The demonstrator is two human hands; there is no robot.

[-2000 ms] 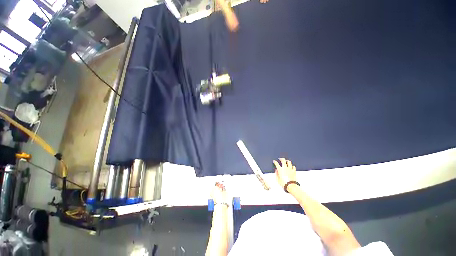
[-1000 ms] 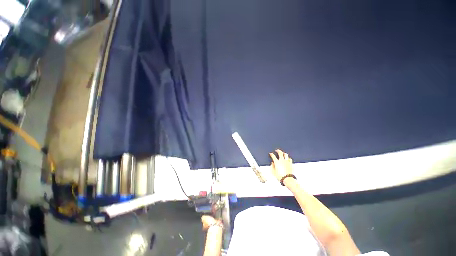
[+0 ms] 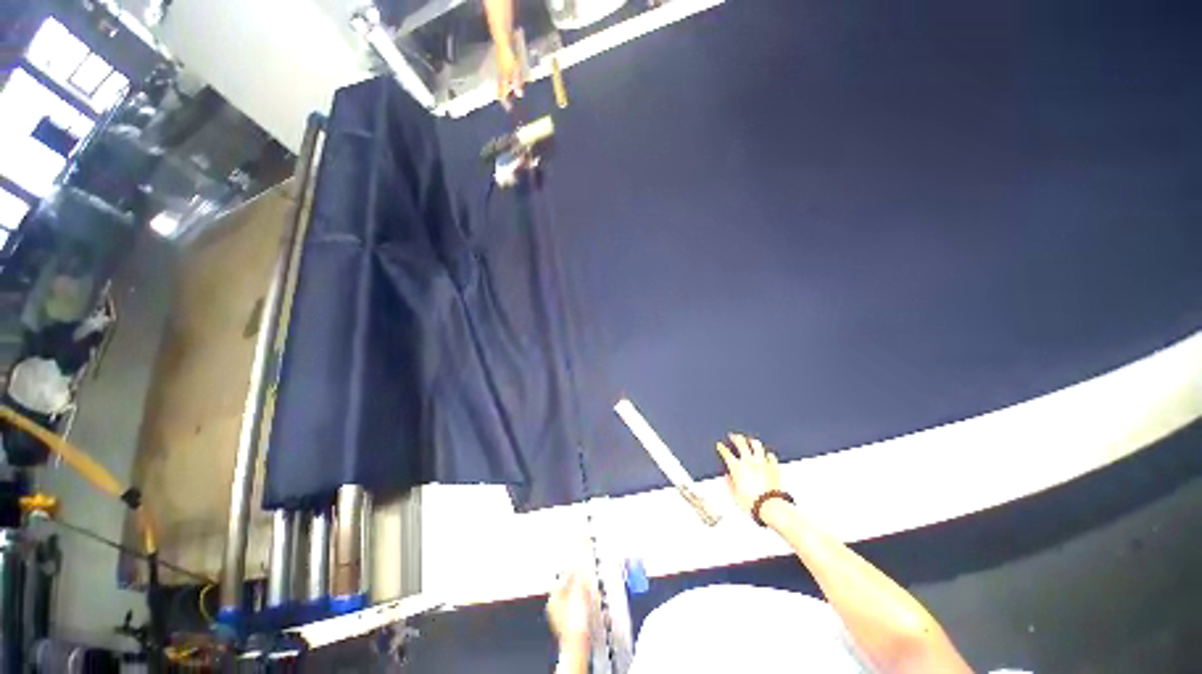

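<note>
Dark navy fabric point(image 3: 817, 237) covers the table, with a loose rumpled fold point(image 3: 382, 263) hanging over the rollers at the left. A small metallic cutter point(image 3: 518, 155) is at the far end of the track line, near the other person's hand. A pale strip point(image 3: 663, 457) lies slanted across the near cloth edge. My right hand point(image 3: 750, 465) rests on the cloth edge, fingers spread, just right of the strip. My left hand point(image 3: 570, 611) is beside the track's near end point(image 3: 612, 593); it is blurred, and its grip cannot be made out.
Metal feed rollers point(image 3: 319, 546) with blue ends stand at the near left. A long metal bar point(image 3: 264, 382) runs beside the fold. Another person's arm point(image 3: 502, 46) reaches in from the far edge, beside a yellowish strip point(image 3: 559, 84). The table's white border point(image 3: 923, 487) curves along the near side.
The cutter has moved from the near table edge, by my left hand, to the far side. My right hand stays by the pale strip. The view has tilted to show the far edge.
</note>
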